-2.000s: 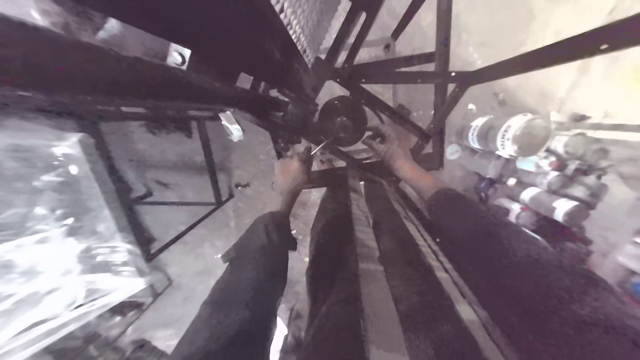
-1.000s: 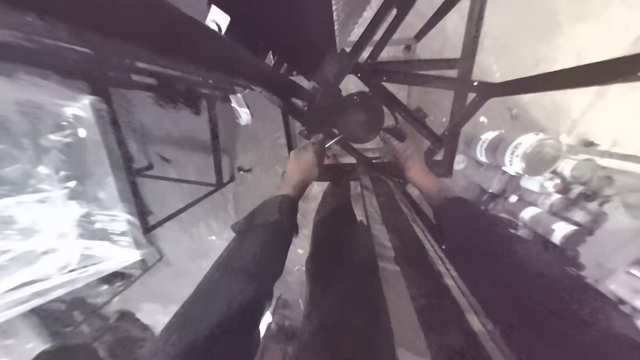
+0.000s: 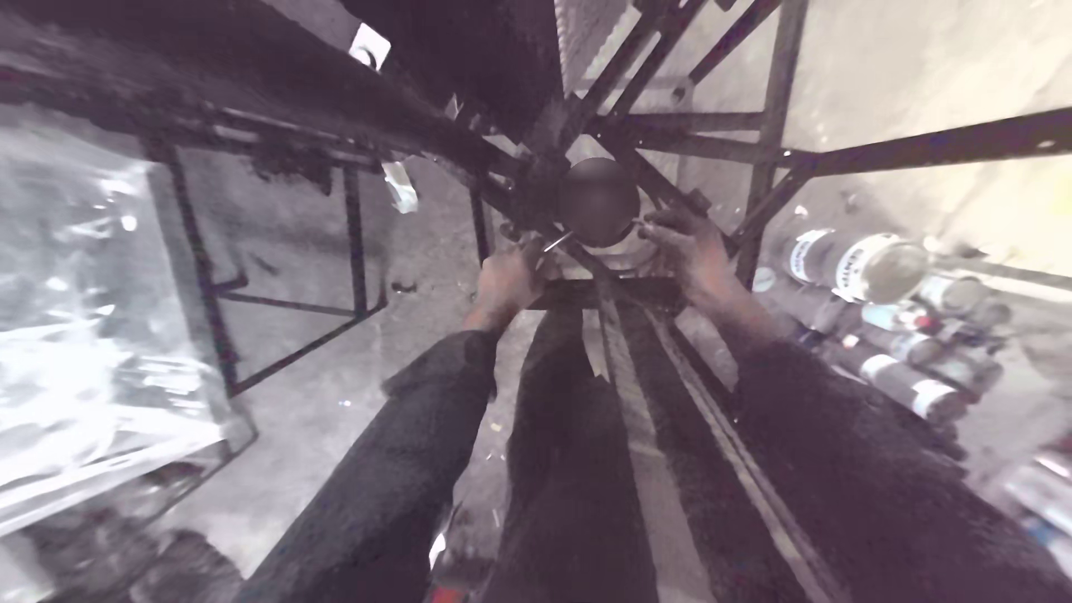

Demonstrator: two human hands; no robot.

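Note:
A dark round disc-like part [image 3: 599,201] sits among metal bars in the upper middle of the head view. My left hand [image 3: 509,280] is at its lower left, fingers closed around a thin bright metal tool [image 3: 556,243] whose kind I cannot tell. The tool points up and right toward the disc. On the other side, my right hand [image 3: 691,251] has bent fingertips close to the disc's lower right edge; a small thing may be between them, but blur hides it. A dark crossbar [image 3: 607,293] lies below the disc, between my wrists.
Dark metal framing [image 3: 779,126] rises at the upper right. Several cans and bottles [image 3: 888,268] stand on the floor at the right. At the left are a metal frame [image 3: 356,243] and a bright plastic-like sheet [image 3: 84,335]. A thick dark beam [image 3: 276,75] crosses the upper left.
The view has shifted somewhat. Both hands stay beside the round part, with the thin tool still at my left hand.

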